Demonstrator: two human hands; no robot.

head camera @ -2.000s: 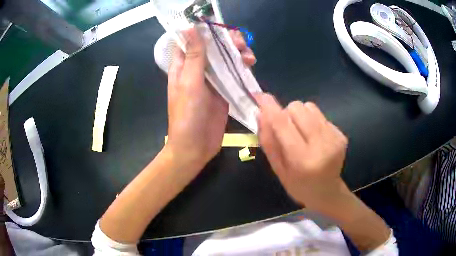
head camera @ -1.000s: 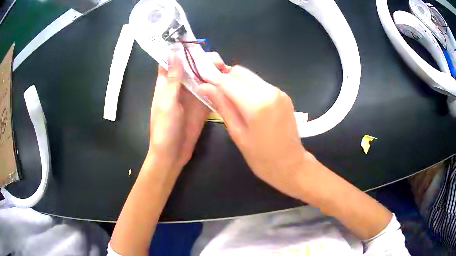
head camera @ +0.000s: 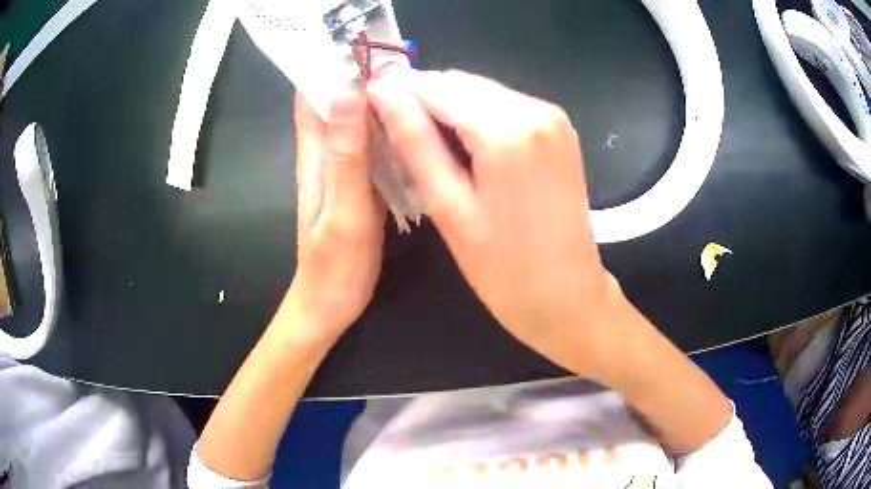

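Note:
The white neck fan half [head camera: 310, 57] is held in both my hands, its wide end at the top edge of the view, partly cut off. A dark and metallic part and red wires [head camera: 384, 46] show in its open side, with a bit of the blue battery [head camera: 411, 53] beside them. My left hand [head camera: 334, 210] grips the shell from the left, thumb on it. My right hand [head camera: 506, 181] is over the shell's narrow part, fingertips at the wires, and hides much of it. The shell's lower end shows between my hands. The white curved neckband [head camera: 702, 115] lies to the right.
A flat white strip [head camera: 196, 115] lies left of the fan half. A curved white cover [head camera: 43, 239] lies at the far left. Fan assemblies [head camera: 812, 86] sit at the upper right. Yellow scraps [head camera: 711, 260] lie on the black table. A person's striped clothing [head camera: 840, 382] shows at lower right.
The shell has come down from a steeper hold, and my right hand has moved up along it to the wires. The neckband has come into view at right. The yellow strip beneath is no longer visible.

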